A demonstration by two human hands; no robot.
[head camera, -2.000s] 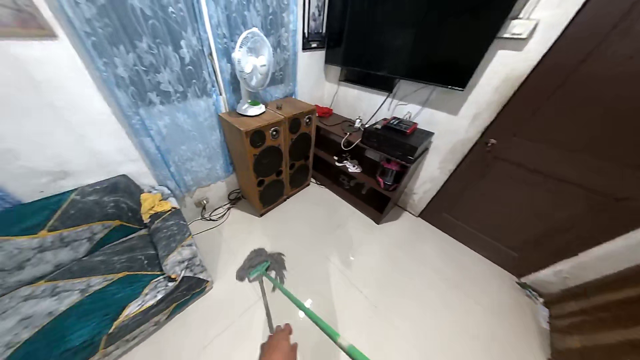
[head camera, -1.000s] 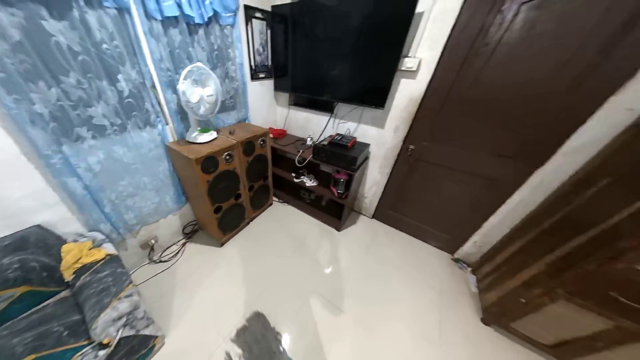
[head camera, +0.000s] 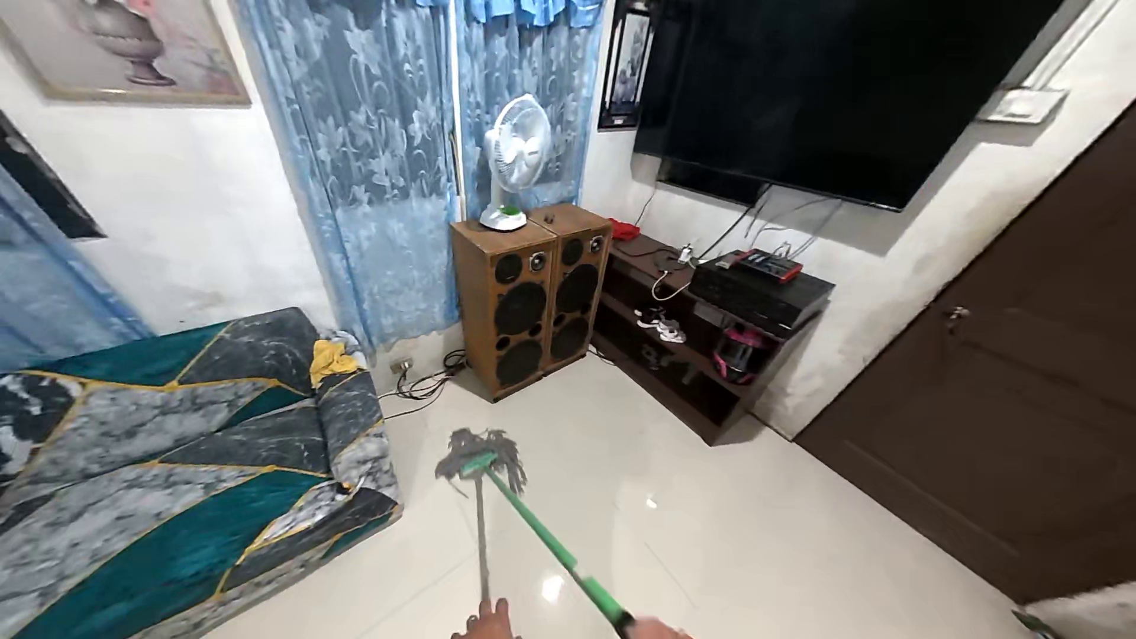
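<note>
A string mop with a grey head (head camera: 484, 457) rests on the pale tiled floor, left of centre. Its green handle (head camera: 550, 537) slants down to the right, where my right hand (head camera: 657, 628) grips its dark lower part at the bottom edge. My left hand (head camera: 486, 621) shows at the bottom, left of the green handle, fingers up. A thin grey line (head camera: 482, 541) runs from the mop head to those fingers; whether it is a rod or a shadow is unclear, so its hold cannot be told.
A patterned sofa (head camera: 240, 426) stands left. Two wooden speakers (head camera: 479, 302), with a white fan (head camera: 519, 146) on top and cables (head camera: 430, 382) beside them, stand by the curtains. A dark shelf unit (head camera: 666, 390) is under the television (head camera: 825, 89); a brown door (head camera: 1003, 399) is right.
The view swung right, then back left. The mop head, cut by the bottom edge a second ago, is again in full view with both hands, which were out of view then.
</note>
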